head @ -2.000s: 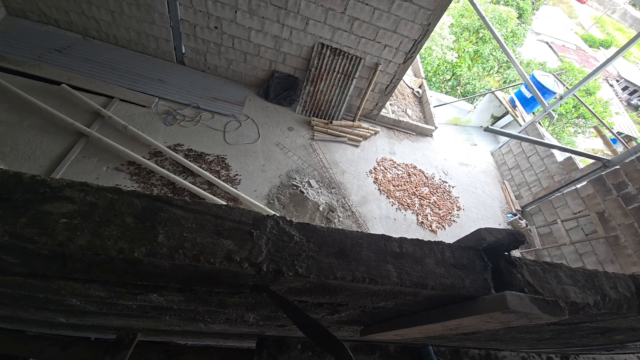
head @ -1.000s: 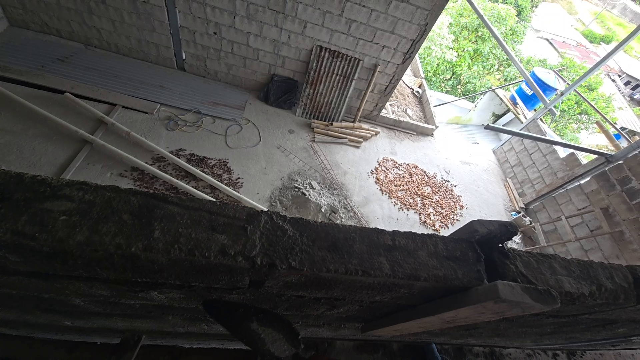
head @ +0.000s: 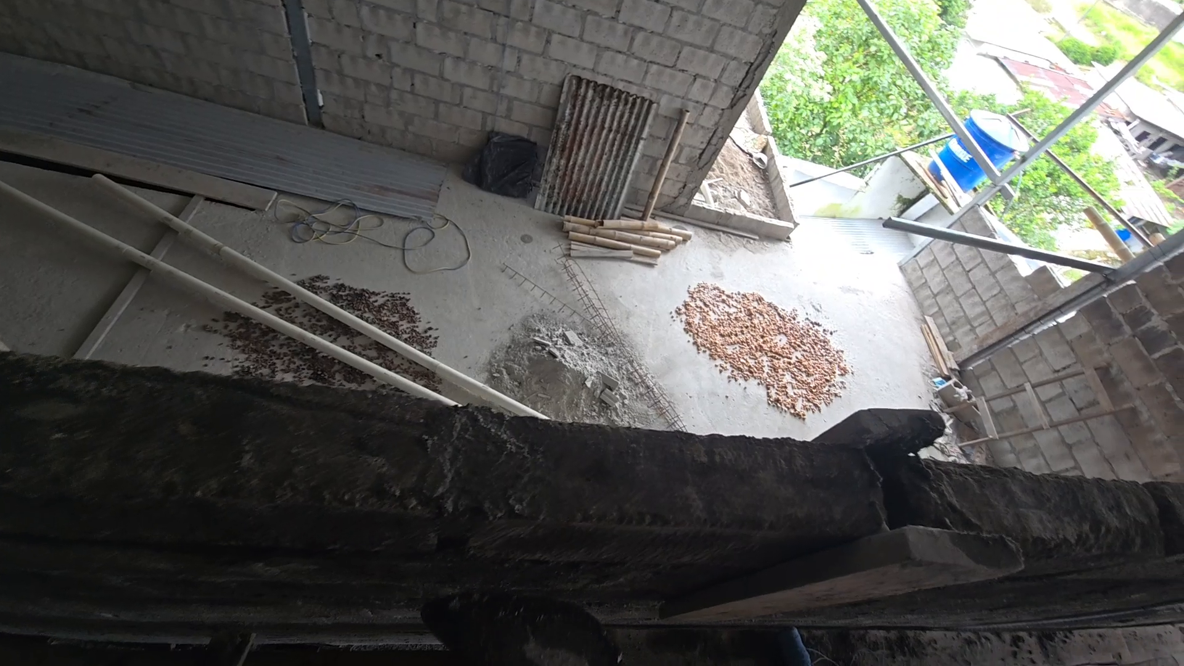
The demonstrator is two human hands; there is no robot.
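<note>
Neither of my hands can be made out. Across the lower part of the view runs a dark, rough masonry wall top [head: 647, 481]. A dark rounded shape [head: 523, 629], perhaps a tool's blade, lies against the shadow at the bottom edge; whether a hand holds it is hidden. A wooden board [head: 860, 573] juts out slantwise from the near side of the wall. Beside it, at the bottom, a small blue patch [head: 794, 646] shows, too little of it to name.
Far below is a concrete floor [head: 481, 305] with reddish-brown pieces [head: 768, 347], a grey rubble heap [head: 573, 365], bamboo lengths [head: 620, 239] and a corrugated sheet [head: 597, 148]. Two long pale poles [head: 305, 301] slant beyond the wall. Metal bars [head: 999, 248] cross at right, near a blue barrel [head: 980, 148].
The dark shape at the bottom was narrow and slanted two seconds ago, then broad and tilted; now it sits lower, partly cut off by the bottom edge.
</note>
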